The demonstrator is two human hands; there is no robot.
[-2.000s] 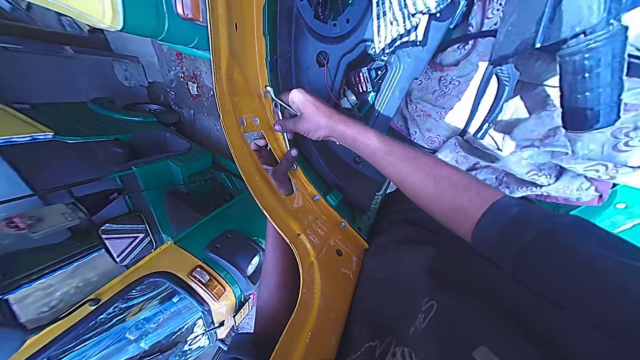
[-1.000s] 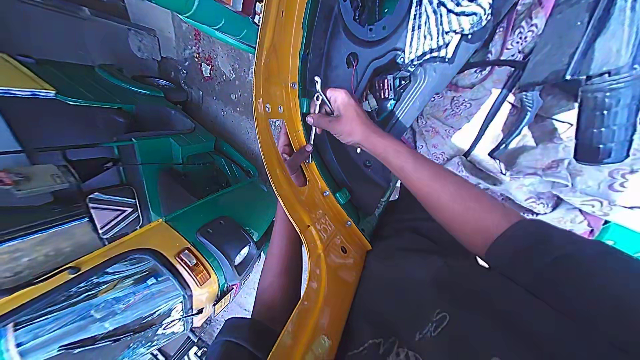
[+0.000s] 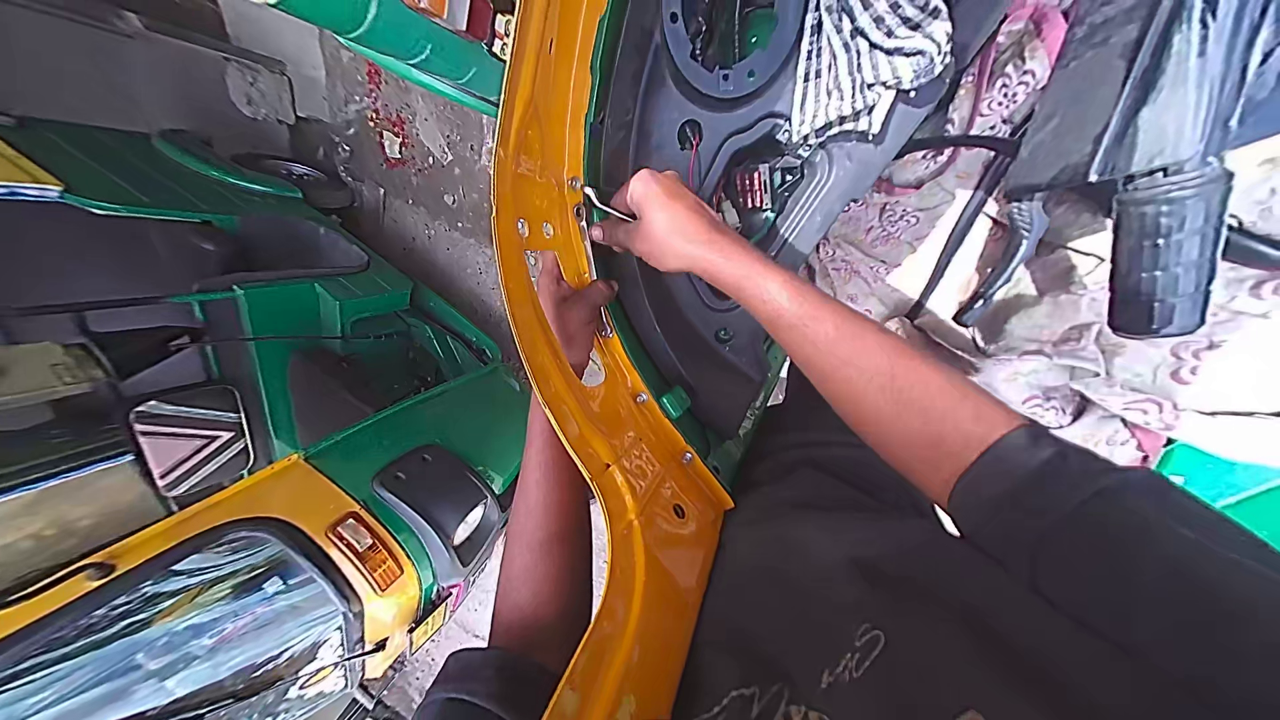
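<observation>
A curved yellow metal frame member of a vehicle body runs from top to bottom through the middle of the view. My right hand grips a metal spanner, whose end is at a bolt on the member's right flange. From behind, my left hand comes through a cutout in the member. Its thumb lies over a second slim metal tool, apparently a spanner, along the flange; some of its fingers are hidden. Several bolts sit along this flange.
Right of the member is a dark inner panel with wires and a striped cloth. A green and yellow vehicle with a windscreen stands at the left. A black ribbed container and patterned fabric are at the right.
The spanner in my right hand has changed its angle and its end now lies at the flange. My left hand stays in the cutout. The view has shifted somewhat.
</observation>
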